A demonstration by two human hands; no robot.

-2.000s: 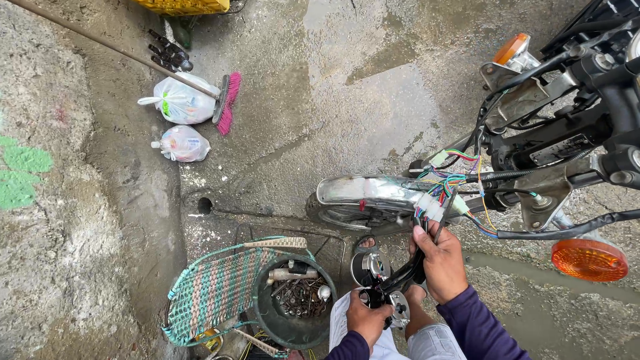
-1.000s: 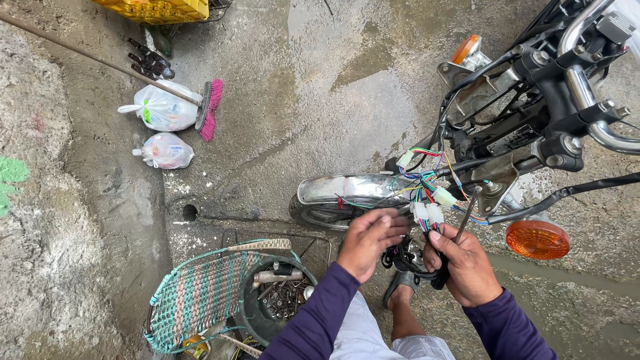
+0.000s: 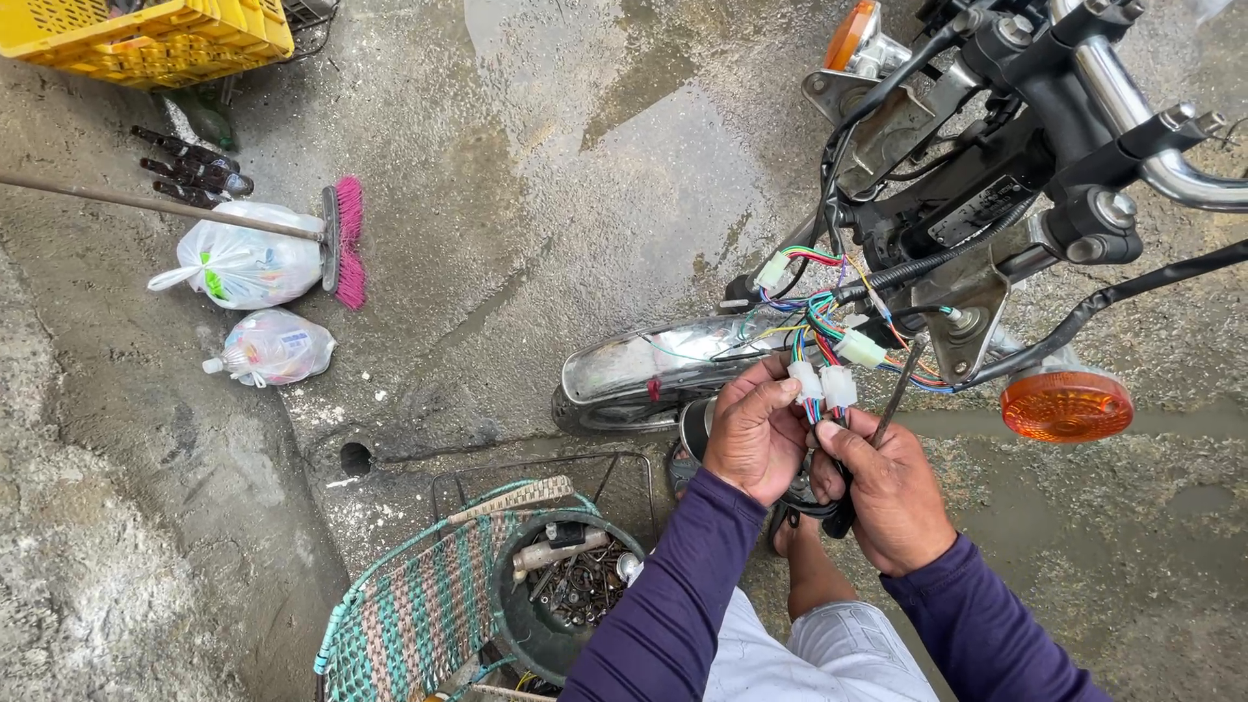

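Note:
Two white plastic wire connectors sit side by side between my hands, below the motorcycle's fork. My left hand (image 3: 760,434) has its thumb and fingers on the left connector (image 3: 807,382). My right hand (image 3: 887,487) pinches the wires just under the right connector (image 3: 837,387) and also holds a thin metal rod (image 3: 899,395), perhaps a screwdriver, slanting upward, with black cables below. A third white connector (image 3: 861,348) and a smaller one (image 3: 772,271) hang in the coloured wiring above. Behind my left hand lies the chrome front fender (image 3: 643,361). A round gauge is partly hidden under my hands.
An orange turn signal (image 3: 1067,405) juts out at right. Lower left, a woven chair (image 3: 419,595) stands beside a dark tub (image 3: 546,639) of metal parts. A broom (image 3: 343,244), tied plastic bags (image 3: 278,346), bottles (image 3: 195,168) and a yellow crate (image 3: 146,44) lie at upper left.
Two seconds ago my left hand was low at the gauges; it has moved up to the connectors. The rod in my right hand shows since one second ago. My left fingers have closed on a connector.

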